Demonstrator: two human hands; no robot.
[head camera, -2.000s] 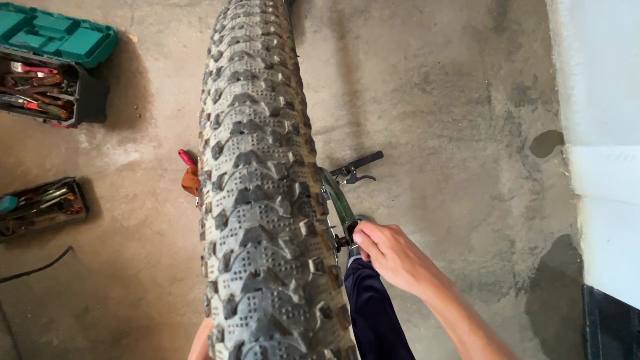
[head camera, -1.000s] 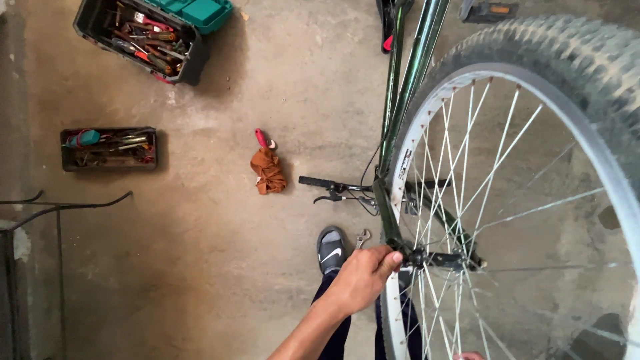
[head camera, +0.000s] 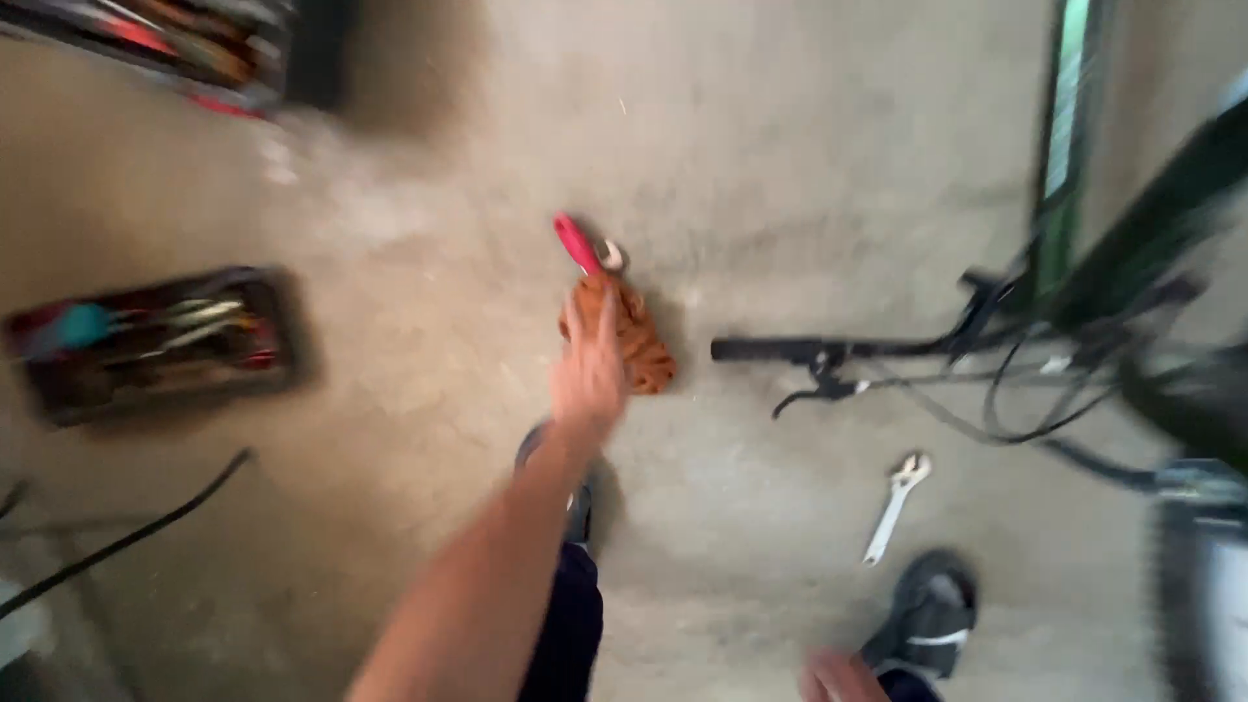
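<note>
My left hand (head camera: 590, 375), blurred by motion, reaches over a crumpled orange-brown cloth (head camera: 645, 351) on the concrete floor. Its fingers look extended; whether they touch the cloth is not clear. From the cloth's far end stick out a tool's red handle (head camera: 575, 241) and a small curved metal end (head camera: 612, 255). Of my right hand (head camera: 840, 675) only a blurred part shows at the bottom edge, beside my right shoe. An adjustable wrench (head camera: 896, 509) lies on the floor above that shoe, below the bicycle's black handlebar grip (head camera: 765, 349) and brake lever (head camera: 814, 395).
A green bicycle frame (head camera: 1063, 195) with cables and part of a wheel (head camera: 1180, 585) fills the right side. At the left are a tray of tools (head camera: 146, 405), a larger toolbox (head camera: 317, 58) at the top, and a thin black bar (head camera: 136, 536). My shoes stand near the bottom.
My left hand has left the wheel's axle area and is over the cloth. The view has swung towards the floor, with the wheel now mostly out of it.
</note>
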